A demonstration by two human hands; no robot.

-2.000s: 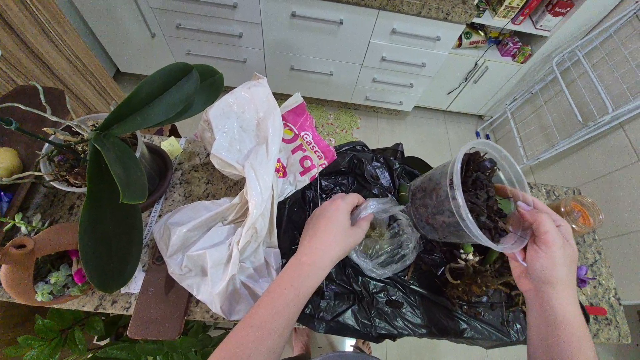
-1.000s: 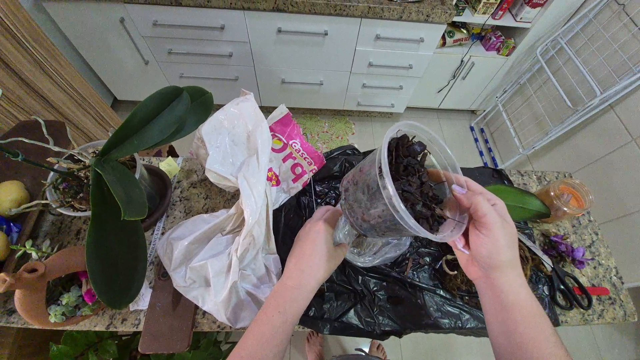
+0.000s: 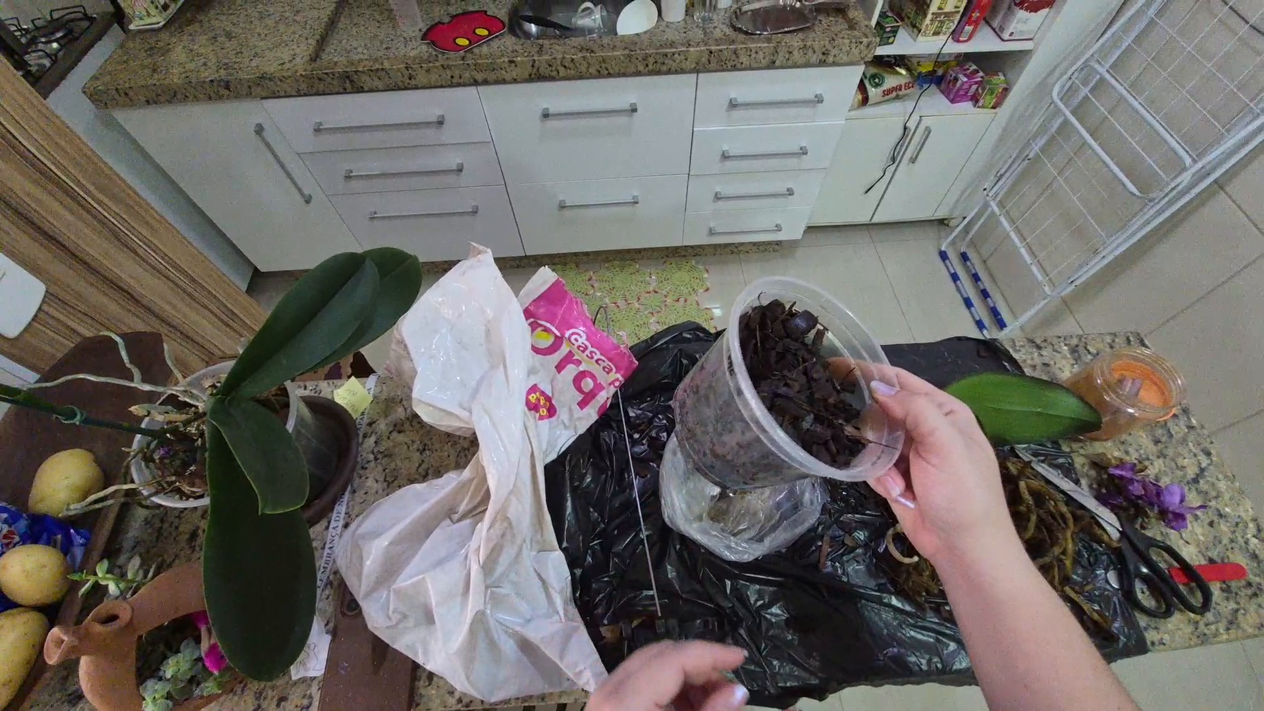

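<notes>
My right hand [image 3: 938, 454] grips the rim of a clear plastic pot [image 3: 716, 410], tilted and partly filled with dark bark chips [image 3: 800, 380]. Beneath the pot, a clear plastic bag [image 3: 741, 518] rests on a black plastic sheet [image 3: 849, 612]. My left hand [image 3: 681, 676] is low in the view, over the sheet's near edge, fingers apart and partly cut off, with no object seen in it. A thin metal wire [image 3: 640, 513] lies left of the bag. Cut roots [image 3: 1047, 533] and an orchid leaf [image 3: 1027, 407] lie right of my right hand.
A white plastic bag [image 3: 484, 553] and a pink bark package [image 3: 573, 355] lie to the left, beside a potted orchid [image 3: 257, 444] and a terracotta planter [image 3: 104, 642]. On the right are black-handled scissors [image 3: 1150, 573], purple flowers [image 3: 1150, 494] and an orange-tinted jar [image 3: 1131, 390].
My left hand has moved away from the clear bag toward the near edge. My right hand still holds the pot, which is farther left than two seconds ago.
</notes>
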